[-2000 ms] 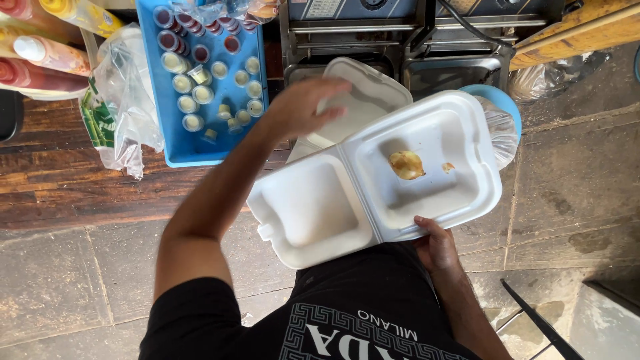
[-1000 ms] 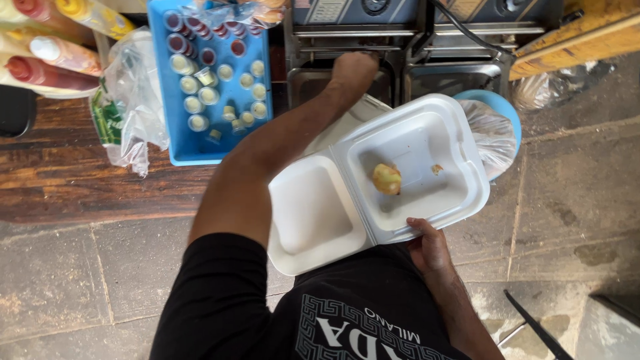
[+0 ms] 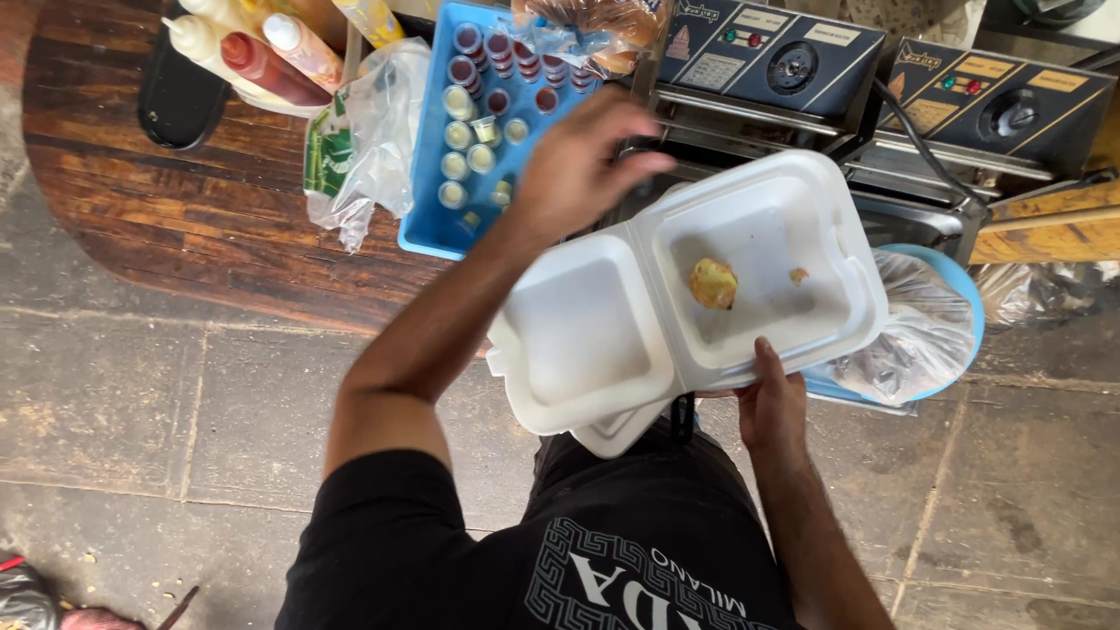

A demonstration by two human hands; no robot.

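My right hand (image 3: 774, 398) grips the lower edge of an opened white foam clamshell container (image 3: 577, 332), its thumb on the rim. In the container's right half lie a browned yellowish piece of food (image 3: 714, 284) and a small crumb (image 3: 798, 277); the left half holds nothing. Part of another white foam piece (image 3: 617, 430) shows beneath it. Above the left half, my left hand (image 3: 591, 166) is blurred, its fingers apart and nothing seen in them. It is beside a blue tray (image 3: 418, 197) of small lidded cups with dark red and pale contents.
Two electric fryers (image 3: 770, 66) with dials stand at the top. A blue basin (image 3: 969, 306) with a plastic bag is at the right. Squeeze bottles (image 3: 276, 66), a clear plastic bag (image 3: 385, 131) and a black tray (image 3: 179, 96) rest on the wooden counter (image 3: 131, 192). Bagged bread (image 3: 604, 26) lies above the blue tray.
My left hand has moved left from the fryer area toward the blue tray. My right hand still holds the open container. The piece of food has shifted a little inside it.
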